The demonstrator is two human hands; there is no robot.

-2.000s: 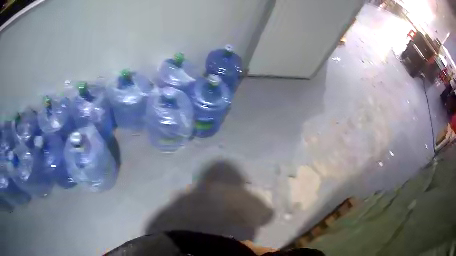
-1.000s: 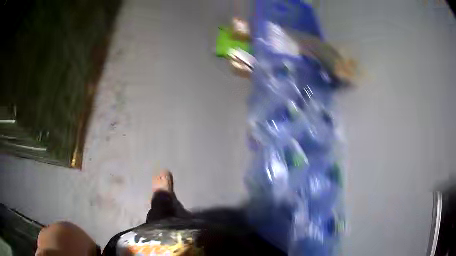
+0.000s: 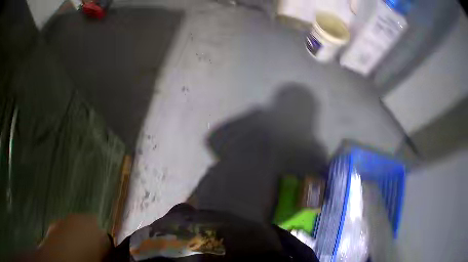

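Observation:
My left hand or forearm (image 3: pixel 74 238) is a blurred bare patch at the lower left edge. Its fingers cannot be made out, and nothing held can be seen. My right hand is out of the picture. Nearest in front of me, at the lower right, a blue slatted crate (image 3: pixel 377 171) stands on the floor with clear or white plastic-looking material (image 3: pixel 354 225) in it. Beside its left side lie a bright green item (image 3: pixel 300 220) and a small brown box-like item (image 3: pixel 311 192).
A green-covered stack (image 3: pixel 56 164) with a wooden pallet edge (image 3: pixel 122 189) is at the left. A pale bucket (image 3: pixel 327 36) and a white carton (image 3: pixel 373 38) stand at the top right. A red item (image 3: pixel 94 9) is at the top left. My shadow falls on the grey floor (image 3: pixel 226 61).
The view has swung away from the row of blue water bottles, which is now out of sight. The bucket, carton and blue crate have come into view. The bare patch remains at the lower left.

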